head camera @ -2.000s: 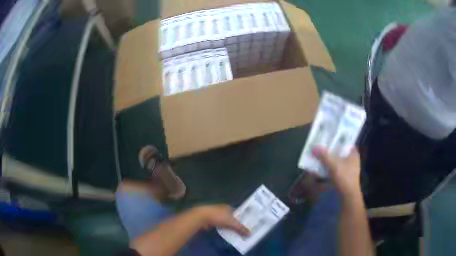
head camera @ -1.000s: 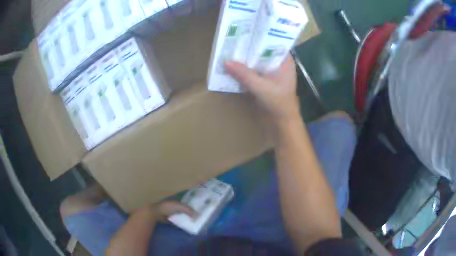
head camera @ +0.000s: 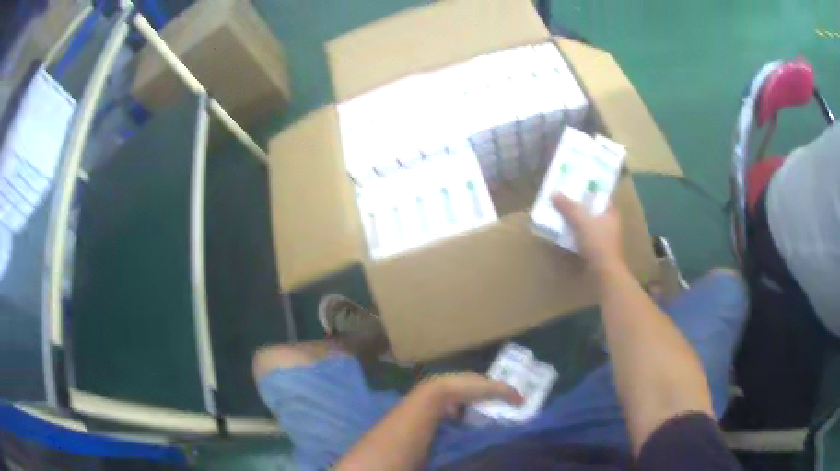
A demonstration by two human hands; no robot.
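Observation:
The large open shipping carton (head camera: 488,294) stands on the floor in front of my knees, its flaps folded outward. A full row of white retail boxes (head camera: 405,115) stands along its far side, and a shorter near row (head camera: 428,207) fills the left part. My right hand (head camera: 589,225) is shut on two white retail boxes (head camera: 578,175), held side by side and tilted over the carton's near right part. My left hand (head camera: 470,391) is shut on white retail boxes (head camera: 527,382) above my lap; their number is unclear.
A cream tube rack (head camera: 200,248) with dark green panels stands at the left. A brown second carton (head camera: 221,64) is behind it. A red chair (head camera: 786,92) with a metal frame and a person's pale sleeve or garment (head camera: 810,221) are at the right.
The view has shifted, showing the whole carton again. My right hand still holds its two boxes, now lower by the carton's near right side. My left hand still holds its boxes over my lap.

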